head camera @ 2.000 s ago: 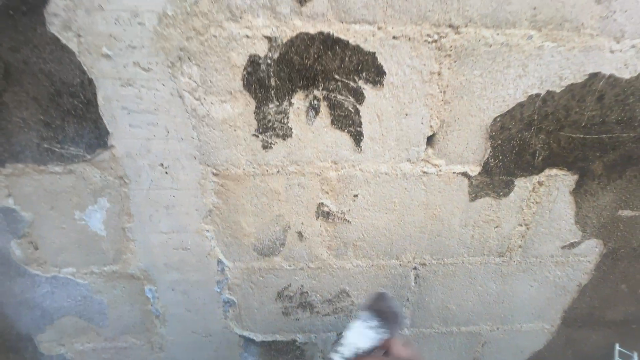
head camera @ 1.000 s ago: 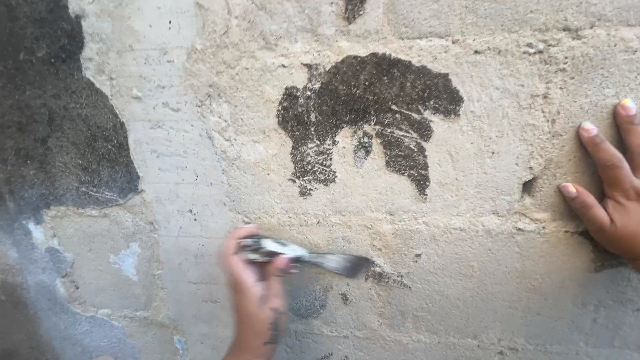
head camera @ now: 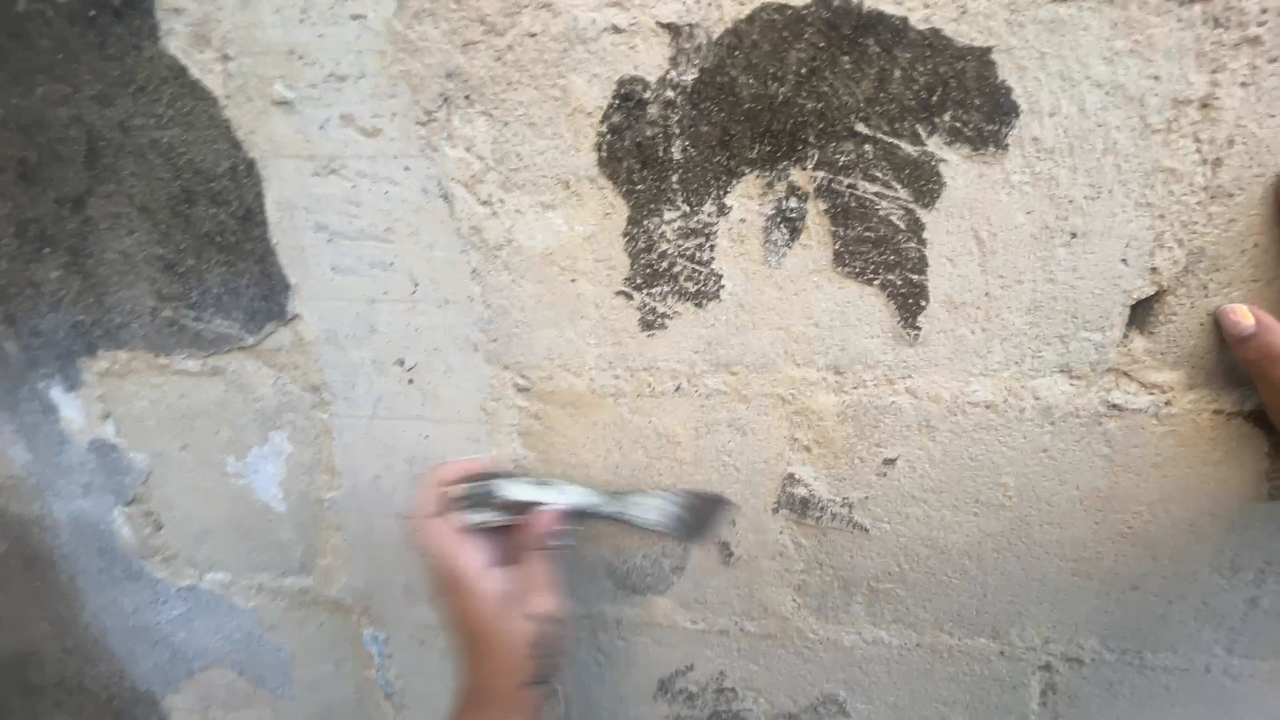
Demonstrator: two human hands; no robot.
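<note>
My left hand grips the handle of a paint-smeared hand tool, likely a putty knife, in the lower middle of the head view. Its flared dark end points right, over or close to the block wall; blur hides whether it touches. Just right of that end are small dark marks. Of my right hand, mainly one extended finger shows at the right edge, its tip against or close to the wall; the rest is cut off. A large dark patch lies above and between the hands.
Rough pale coating covers much of the wall, with mortar lines showing through. A big dark area fills the upper left, with bluish-grey patches below it. A small hole sits near my right hand. More dark marks show at the bottom.
Two seconds ago the tool was at the bottom edge; it then came up with my left hand. My right hand, spread on the wall one second ago, is now mostly out of view.
</note>
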